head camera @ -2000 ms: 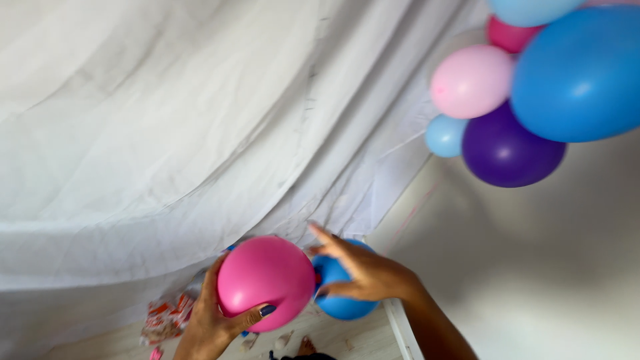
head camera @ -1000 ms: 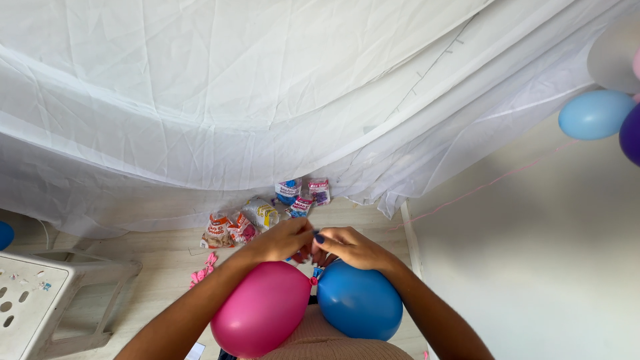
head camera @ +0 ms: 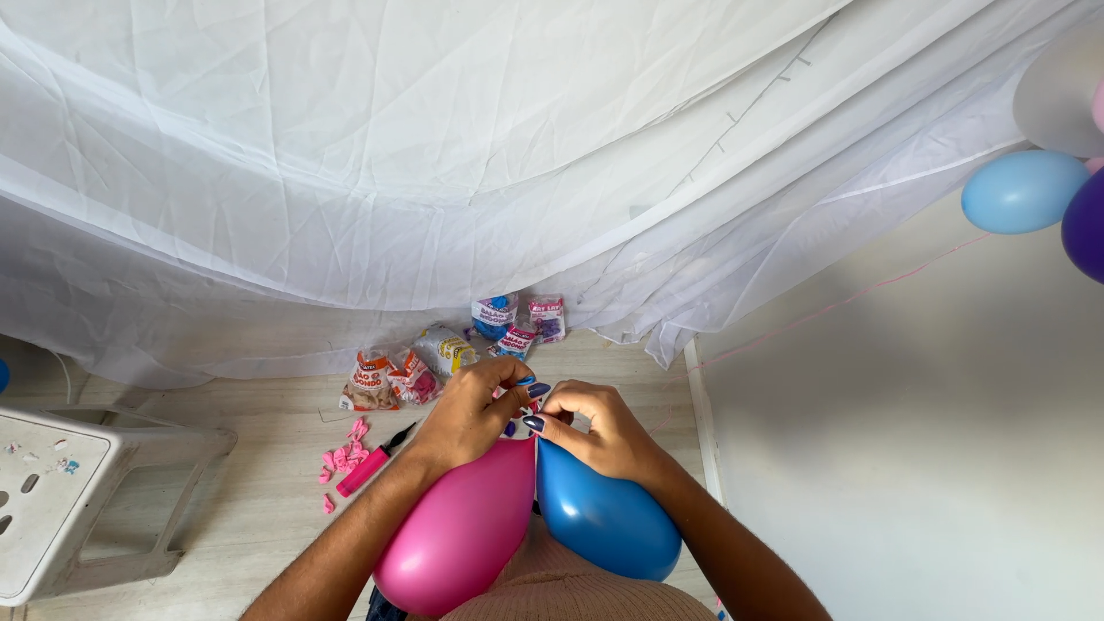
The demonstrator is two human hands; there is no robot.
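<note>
An inflated pink balloon (head camera: pixel 461 526) and an inflated blue balloon (head camera: pixel 604 517) rest side by side against my torso, their necks drawn together at the top. My left hand (head camera: pixel 483 405) pinches a blue balloon end between thumb and forefinger, just above the pink balloon. Close beside it, my right hand (head camera: pixel 595 427) has its thumb and bent fingers on the necks, above the blue balloon. Fingers partly hide where the two necks meet, so I cannot tell whether they are knotted.
White sheer fabric (head camera: pixel 388 172) hangs ahead. Bags of balloons (head camera: pixel 371 379), loose pink balloons (head camera: pixel 349 453) and a pink hand pump (head camera: pixel 366 470) lie on the floor. A white plastic stool (head camera: pixel 52 483) stands left. More balloons (head camera: pixel 1026 191) hang right, by a wall with a pink string (head camera: pixel 828 306).
My hands were apart on the two balloons and have come together at the necks. The balloons now lie against my torso. The view has shifted away from the balloon cluster.
</note>
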